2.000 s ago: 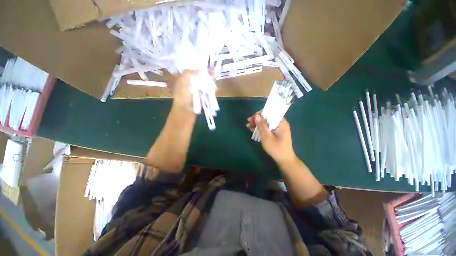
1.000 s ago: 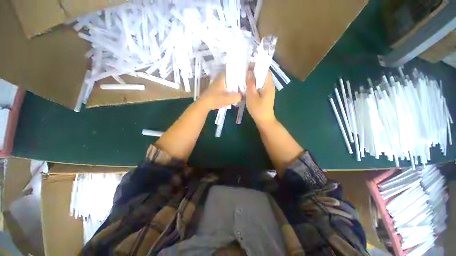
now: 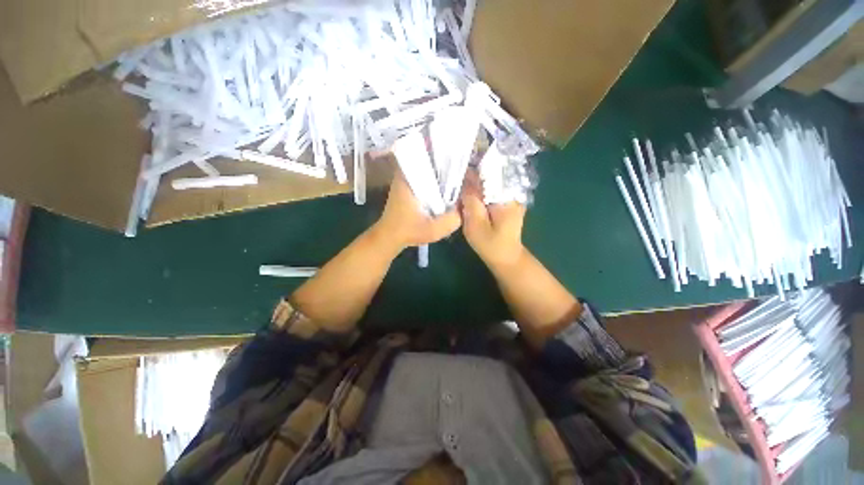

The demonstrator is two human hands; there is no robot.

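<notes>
My left hand (image 3: 417, 213) holds a fanned bunch of white plastic tubes (image 3: 438, 156) at the near edge of the open carton. My right hand (image 3: 495, 223) is right beside it, the two nearly touching, and holds a bunch of white pieces with clear, shiny ends (image 3: 507, 175). The fingers are partly hidden behind the bunches. A heap of loose white tubes (image 3: 256, 85) fills the supply carton (image 3: 559, 66). A single tube (image 3: 287, 271) lies on the green table left of my left forearm.
Slim white sticks (image 3: 739, 208) lie roughly parallel on the green table (image 3: 587, 246) at right. A grey metal bar (image 3: 796, 52) is at upper right. Below the table edge are a red crate of sticks (image 3: 744, 398) at right and a lower carton (image 3: 109, 407) at left.
My hands have come together from apart. The right bunch now tilts and its clear ends spread out to the right. A tube lies on the table at left, and the view has shifted.
</notes>
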